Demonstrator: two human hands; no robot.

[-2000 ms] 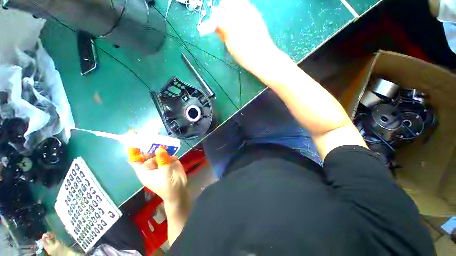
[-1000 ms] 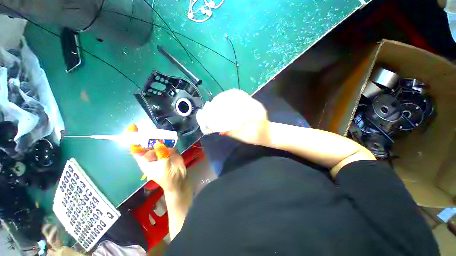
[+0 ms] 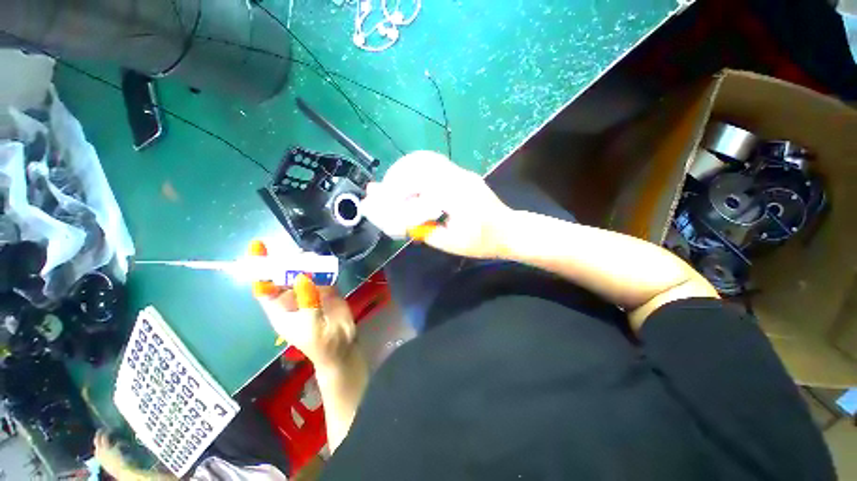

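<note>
The black plastic housing [image 3: 319, 211] lies on the green bench with its ringed hole showing. My left hand [image 3: 315, 324], with orange finger cots, holds a white glue bottle [image 3: 323, 271] with a blue label; its long thin nozzle points left. My right hand [image 3: 442, 207] is over the housing's right edge, beside the ring, with an orange cot at one finger. It is washed out by glare, so whether it holds something white cannot be told. A white wire string [image 3: 378, 36] lies at the top of the bench.
A black bar [image 3: 336, 133] and thin dark wires lie behind the housing. A grey cylinder [image 3: 235, 56] and a phone-like black rectangle [image 3: 142, 111] are far left. Bagged parts [image 3: 70, 188] and a white parts tray [image 3: 174, 395] are left. An open carton [image 3: 799, 310] stands right. Another person's hand [image 3: 111, 456] shows bottom left.
My right hand has come from the white wires at the top of the bench down to the housing, and now overlaps its right edge. My left hand still holds the bottle, its nozzle now more level.
</note>
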